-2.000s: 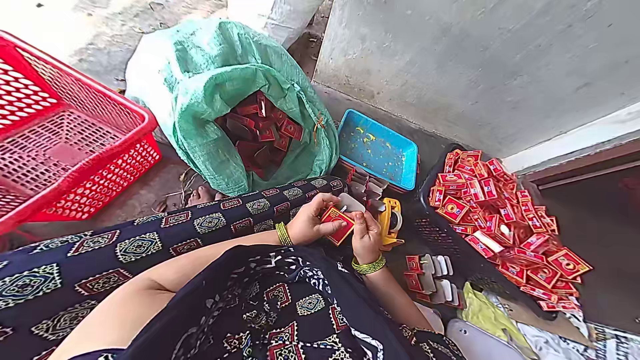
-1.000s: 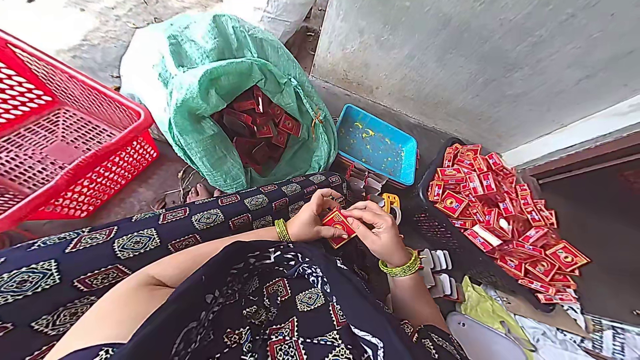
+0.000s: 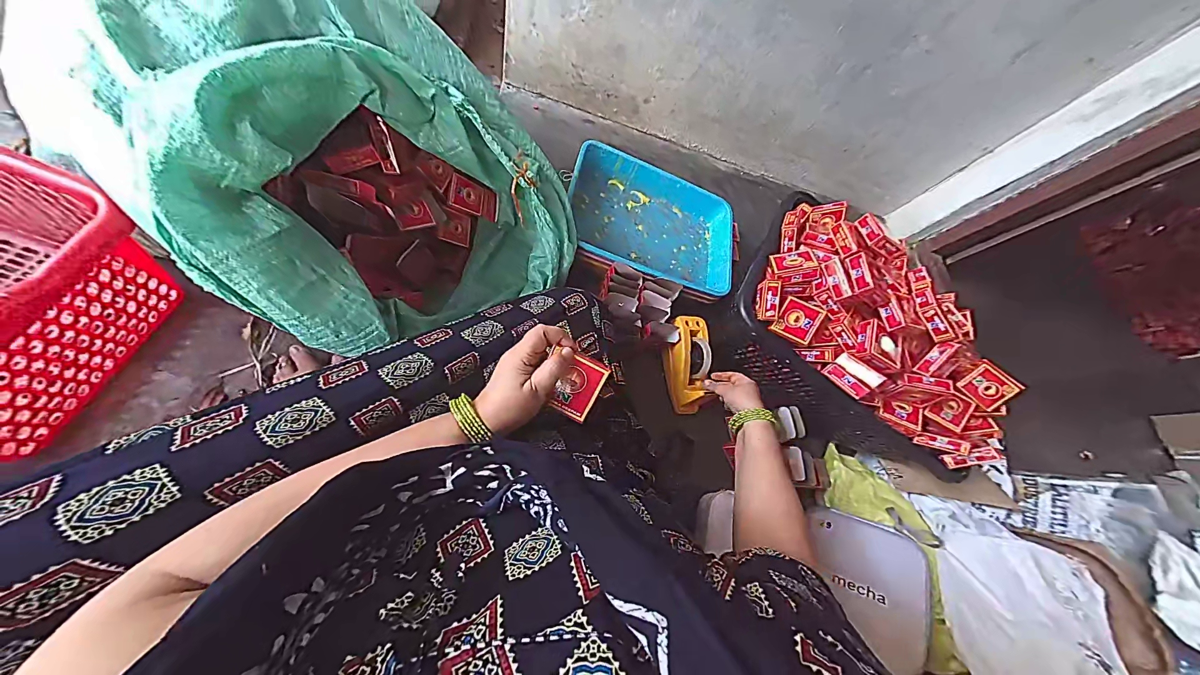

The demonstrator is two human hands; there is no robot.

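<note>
My left hand [image 3: 527, 377] holds a small red and gold printed box [image 3: 579, 386] over my patterned lap, pinched between thumb and fingers. To its right, my right hand [image 3: 736, 390] has its fingertips at the edge of a yellow tape dispenser [image 3: 684, 375] with a roll of tape in it. Whether the fingers grip the tape or only touch it, I cannot tell. Close behind the dispenser stand several small open cartons [image 3: 639, 298]. A heap of similar red boxes [image 3: 881, 328] fills a black basket on the right.
A green woven sack [image 3: 225, 216] holding many dark red boxes stands at the upper left, beside a red plastic basket [image 3: 94, 328]. A blue tray [image 3: 717, 234] with yellow bits lies near the wall. At the lower right are a grey-white case [image 3: 867, 581], yellow-green cloth and newspaper.
My right hand has left the small box and moved right to the tape dispenser. The box stays in my left hand.
</note>
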